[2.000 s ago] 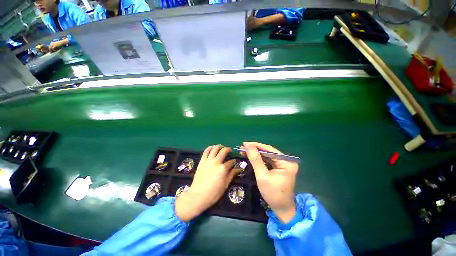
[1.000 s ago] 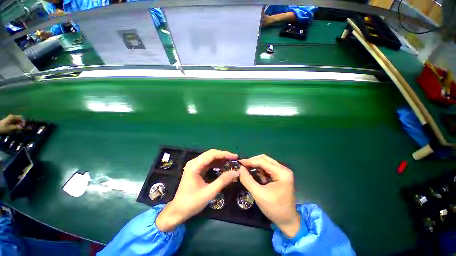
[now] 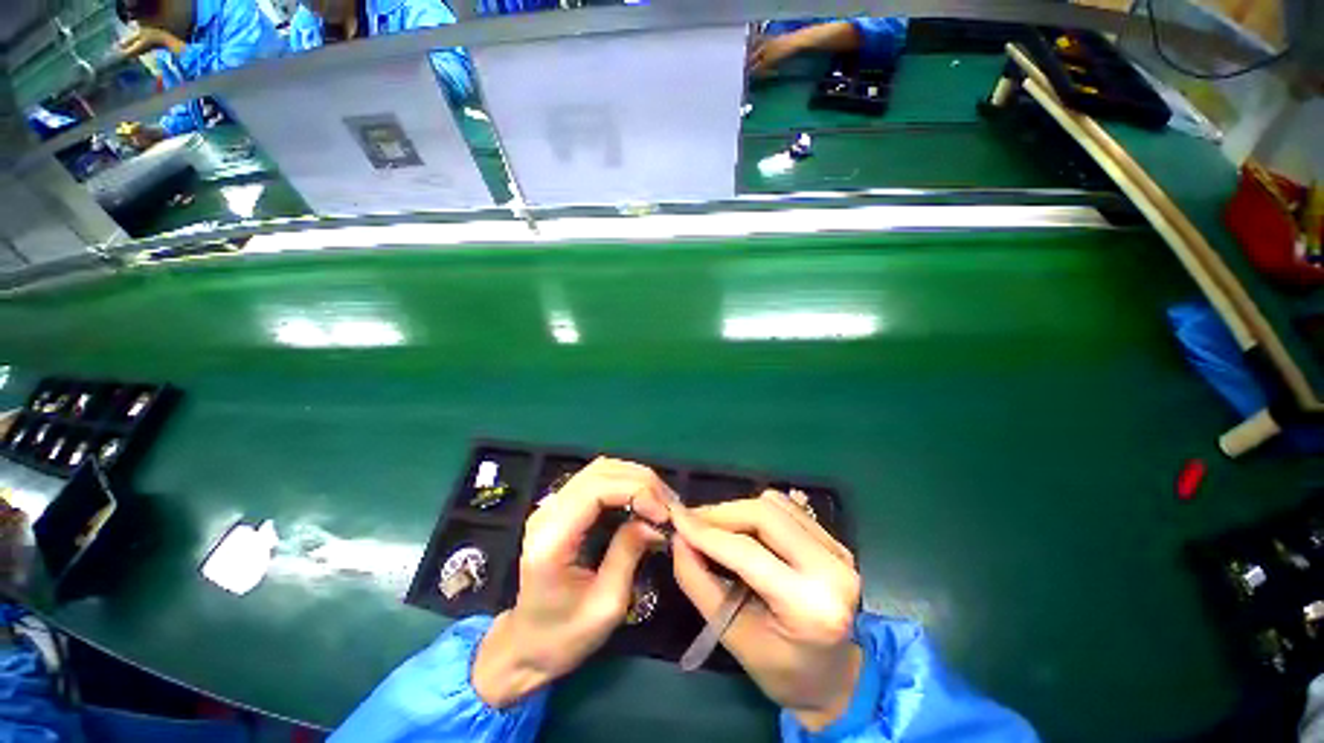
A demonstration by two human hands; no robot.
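Note:
A black parts tray [image 3: 479, 447] with two rows of pockets lies on the green bench in front of me. Round silver units sit in its pockets, such as one at the front left [image 3: 463, 571]. My left hand [image 3: 584, 578] is over the tray's middle, its fingertips pinching a small round unit [image 3: 649, 514], mostly hidden by the fingers. My right hand [image 3: 773, 598] meets it from the right, fingertips touching the unit. Slim silver tweezers [image 3: 714, 627] are held in my right hand, their flat end pointing down toward me; the tips are hidden.
Other trays lie at the left [image 3: 90, 395] and right edge [image 3: 1263, 544]. A small black open box [image 3: 76, 526] and white scrap [image 3: 240, 557] are at left. At right are a red stick [image 3: 1191, 479], blue cloth [image 3: 1217, 356], pale rods [image 3: 1147, 203] and red bin [image 3: 1275, 225].
The tweezers pointed right two seconds ago; now their end points down beneath my right hand. My hands have come together around a unit. Another person's hand at the left tray has gone.

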